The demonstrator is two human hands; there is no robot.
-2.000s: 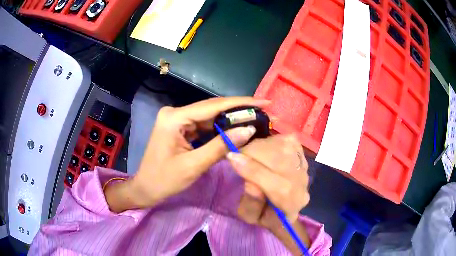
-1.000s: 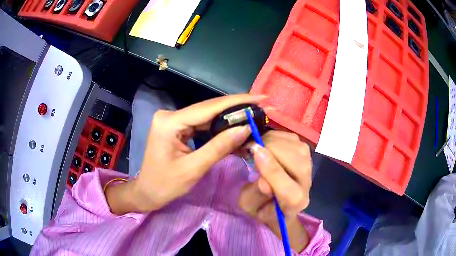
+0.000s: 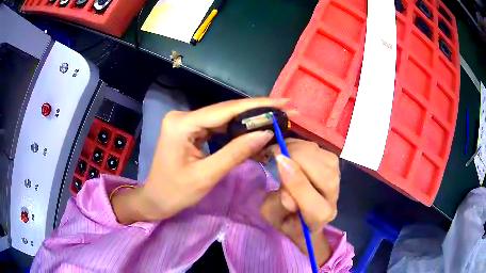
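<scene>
A round black watch case [image 3: 234, 127] is held near the middle of the view between the thumb and fingers of my left hand [image 3: 184, 160]. A small pale rectangle with a green spot [image 3: 257, 121] shows inside it. My right hand [image 3: 312, 184] holds a thin blue stick [image 3: 283, 145] like a pencil. The stick's tip is at the right end of the pale rectangle; whether it presses there I cannot tell. Part of the case's lower edge is hidden by my left thumb.
A red foam tray [image 3: 327, 90] with a long white strip [image 3: 371, 90] lies right. Another red tray [image 3: 114, 18], paper [image 3: 173, 18] and a yellow tool [image 3: 204, 26] are behind. A button panel [image 3: 48, 138] and small red tray [image 3: 127, 152] are left.
The blue stick's tip has moved from the left edge of the case to the right end of the pale rectangle. My right hand has shifted slightly right. My left hand keeps its hold.
</scene>
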